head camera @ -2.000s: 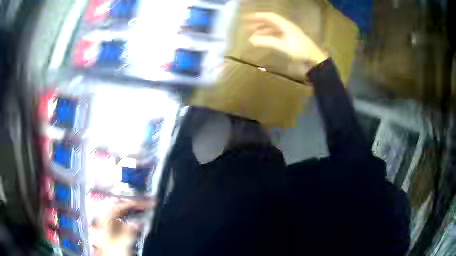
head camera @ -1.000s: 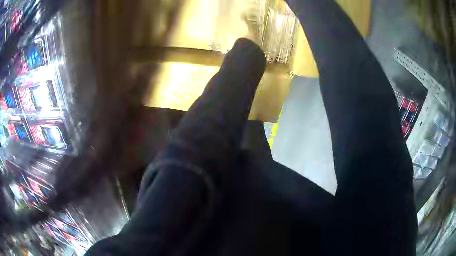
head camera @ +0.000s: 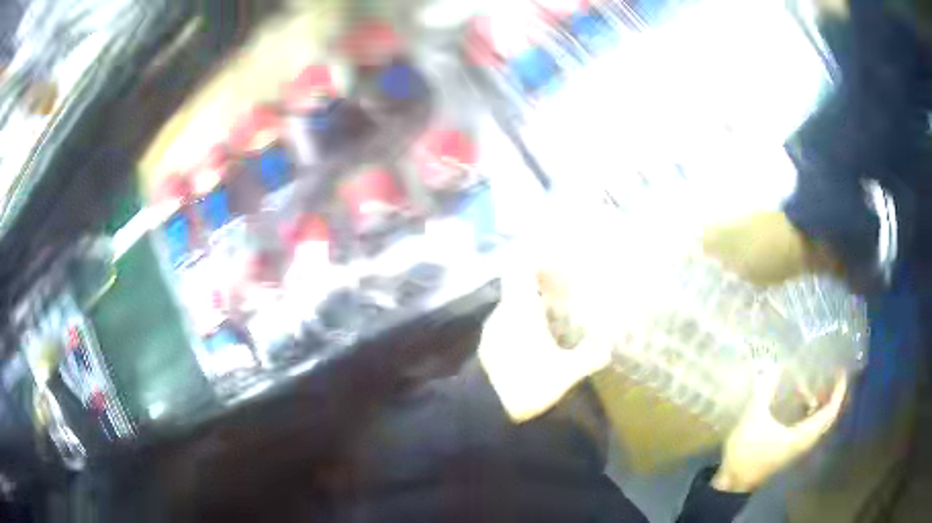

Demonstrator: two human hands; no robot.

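The picture is blurred and partly washed out by glare. A long stack of clear plastic pieces [head camera: 685, 342] lies between my hands, above a cardboard carton [head camera: 654, 424]. My left hand [head camera: 542, 352] is closed around its left end; the fingertips are lost in glare. My right hand [head camera: 787, 424] is curled around its right end. To the left lies a clear tray [head camera: 240, 383] with red-topped, blue units [head camera: 368, 199] in rows. A second row of red and blue units [head camera: 537, 66] shows at the top, beside a large white glare.
The green bench top [head camera: 153, 327] shows at the left, with more red and clear items [head camera: 92, 378] beyond it. A tan cardboard strip [head camera: 220, 92] lies behind the tray. A person's dark sleeve [head camera: 843, 133] is at the upper right.
The view has swung from the carton towards the trays. Both hands now show on the clear stack; one second ago, an arm reached into the carton near similar clear pieces.
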